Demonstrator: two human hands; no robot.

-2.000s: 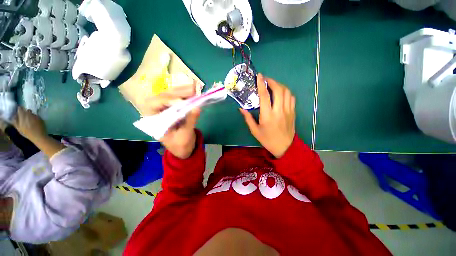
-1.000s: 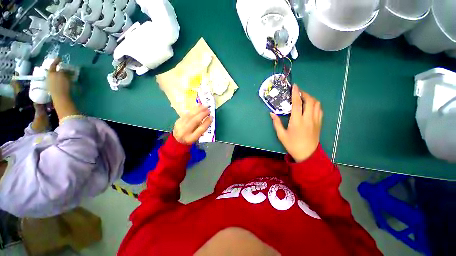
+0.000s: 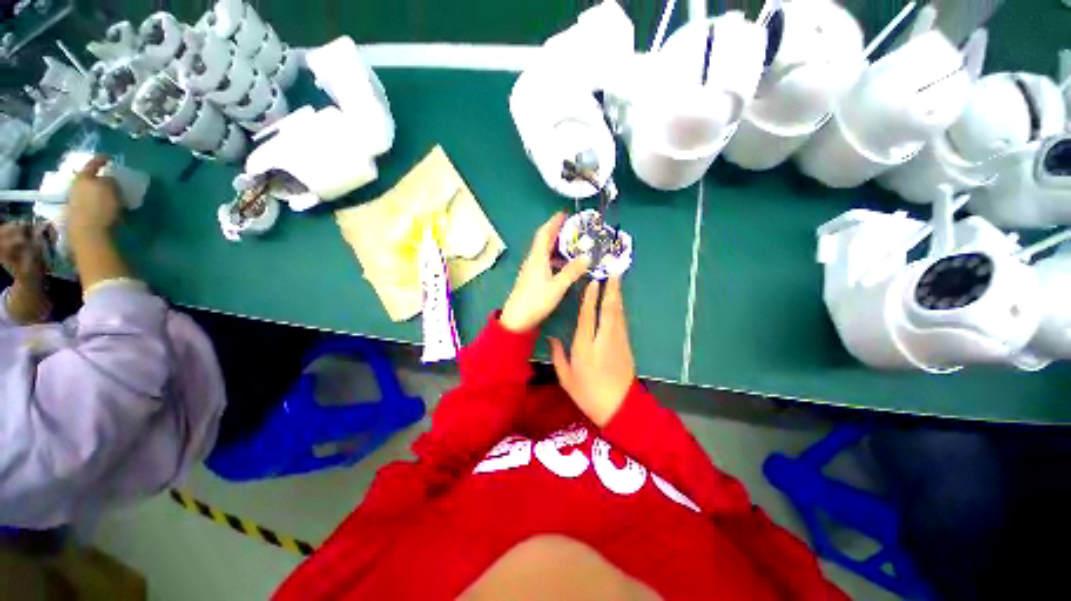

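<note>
The white end cover [image 3: 595,244] with a circuit board inside lies face up in front of me. Thin dark and coloured wires [image 3: 605,202] join it to the open white camera body [image 3: 568,132] behind it. My left hand [image 3: 543,282] holds the cover's left edge between fingers and thumb. My right hand [image 3: 599,355] touches the cover's near edge with its fingertips; whether it grips is unclear. The white glue tube [image 3: 437,308] with a purple-red stripe lies on the cardboard piece [image 3: 385,282], its top end at the yellow paste [image 3: 425,231].
Several white cameras [image 3: 684,112] stand at the back right. Another camera [image 3: 910,282] sits on the right. An opened camera body [image 3: 331,147] lies at the left, near rows of small shells [image 3: 194,88]. A person in a lilac sleeve [image 3: 106,364] works at the far left. Blue stools [image 3: 308,423] stand below.
My left hand has let go of the glue tube, now lying on the cardboard, and moved right to the cover. My right hand has shifted to the cover's near side. The view has shifted too.
</note>
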